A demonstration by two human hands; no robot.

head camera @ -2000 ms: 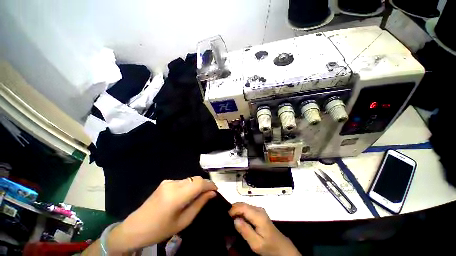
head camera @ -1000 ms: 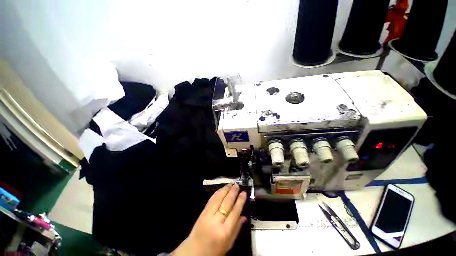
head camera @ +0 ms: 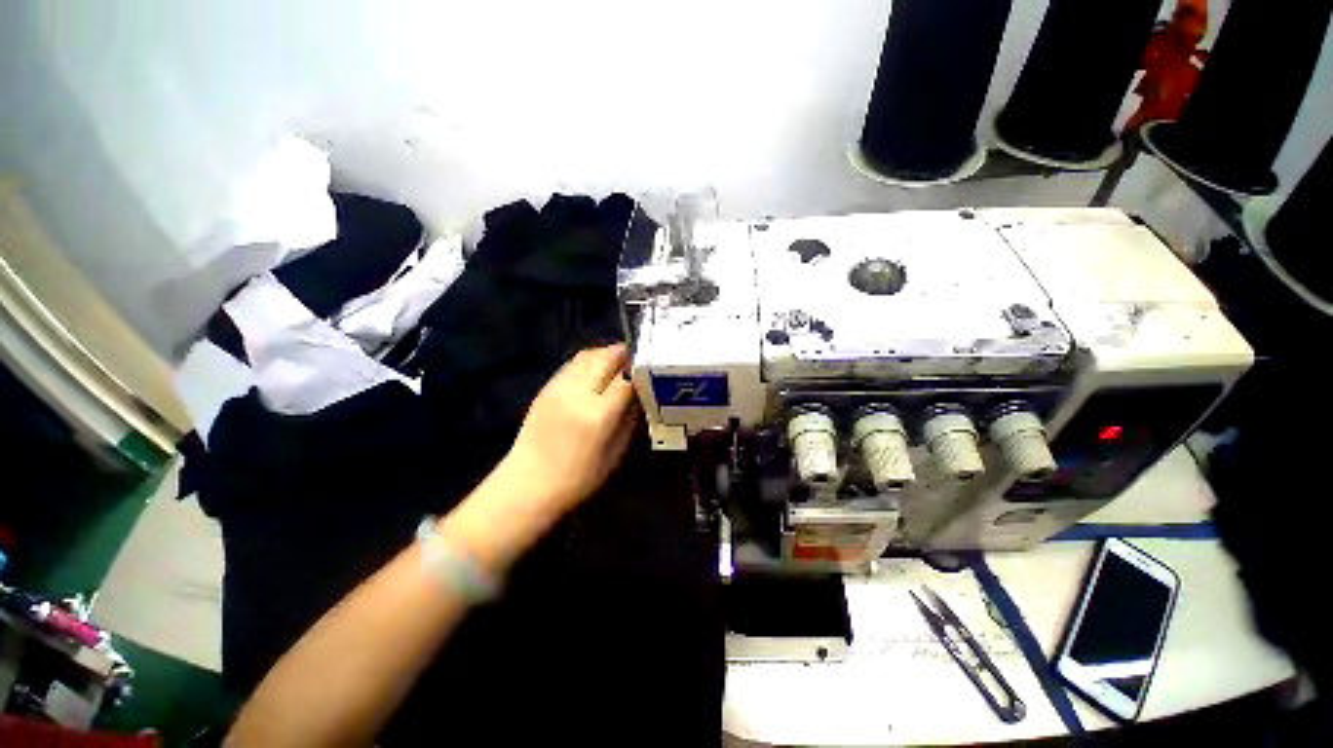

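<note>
Black fabric (head camera: 585,628) lies flat to the left of and in front of the overlock machine (head camera: 936,307), up to its needle area (head camera: 716,482). My left hand (head camera: 578,424), with a pale band on the wrist, is beside the left end of the machine head, above and behind the needle area. Its fingers are curled on the black fabric; the fingertips are partly hidden. The presser foot is dark and hard to make out. The looper cover opening (head camera: 790,614) shows as a dark gap at the machine front. My right hand is not in view.
Thread snips (head camera: 968,655) and a smartphone (head camera: 1120,628) lie right of the opening, with a blue strip (head camera: 1023,621) between them. A black pile (head camera: 534,278) and white pieces (head camera: 300,344) are at the back left. Black thread cones (head camera: 936,88) stand behind the machine.
My left hand has moved from the fabric in front of the needle area to behind it, beside the machine head. My right hand, seen two seconds ago, is out of view.
</note>
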